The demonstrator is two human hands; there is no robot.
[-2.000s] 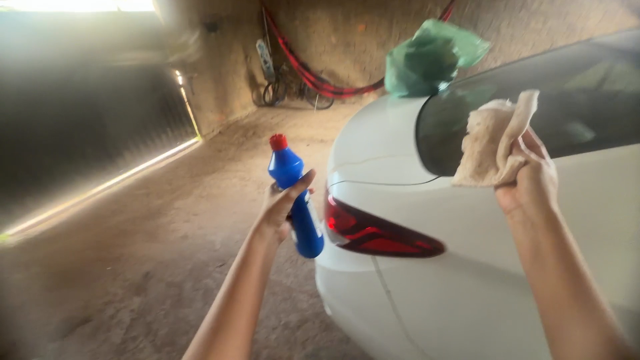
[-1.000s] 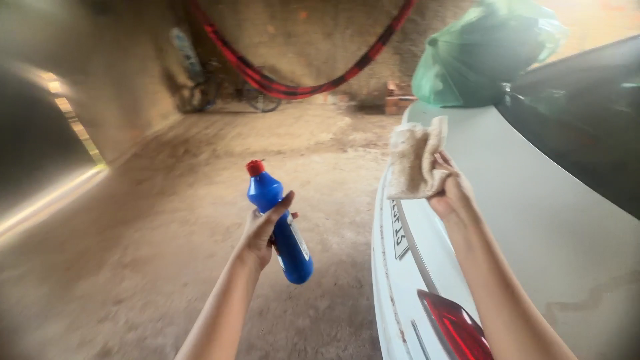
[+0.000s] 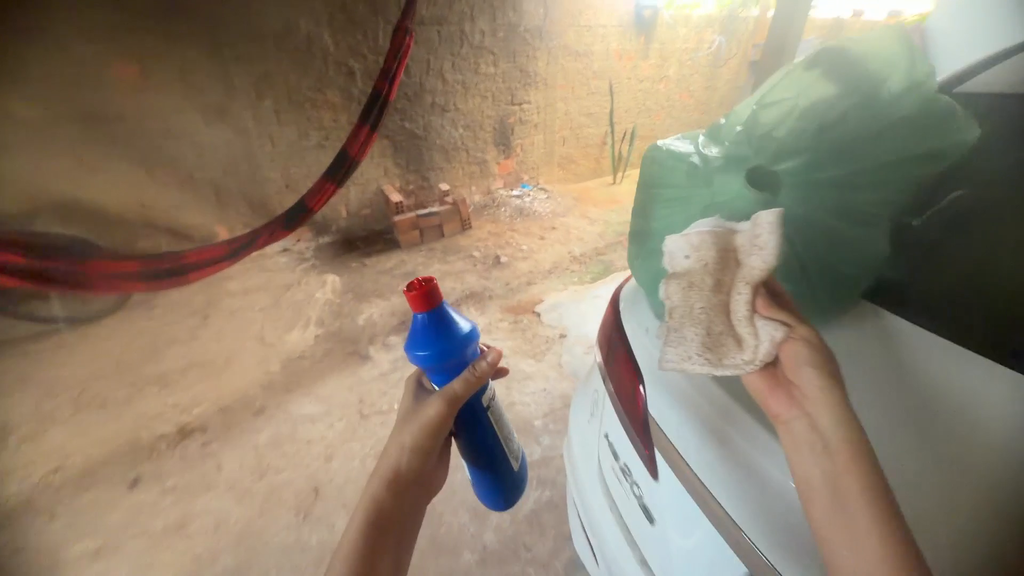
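Note:
My left hand [image 3: 448, 408] is wrapped around a blue plastic bottle [image 3: 490, 448] with a red cap, tilted a little and held over the dirt floor beside the car. A label with writing faces right on its side. In my right hand [image 3: 796, 364] is a folded, off-white cloth [image 3: 708, 296] with brownish stains, raised above the rear of a white car [image 3: 904, 400]. Behind the cloth, a large green plastic bag [image 3: 832, 176] rests on the car near the dark rear window. A red tail light [image 3: 628, 384] shows below and left of the cloth.
A red and black hammock [image 3: 320, 192] hangs across the upper left. Stacked hollow bricks [image 3: 432, 220] stand by the rough wall [image 3: 496, 96], with a small heap of rubble [image 3: 522, 202] beside them. A green plant [image 3: 616, 152] grows near the wall.
The view has swung right and come around the car's rear, so the green bag looks nearer. Both hands keep hold of the bottle and the cloth; the cloth now appears in front of the bag.

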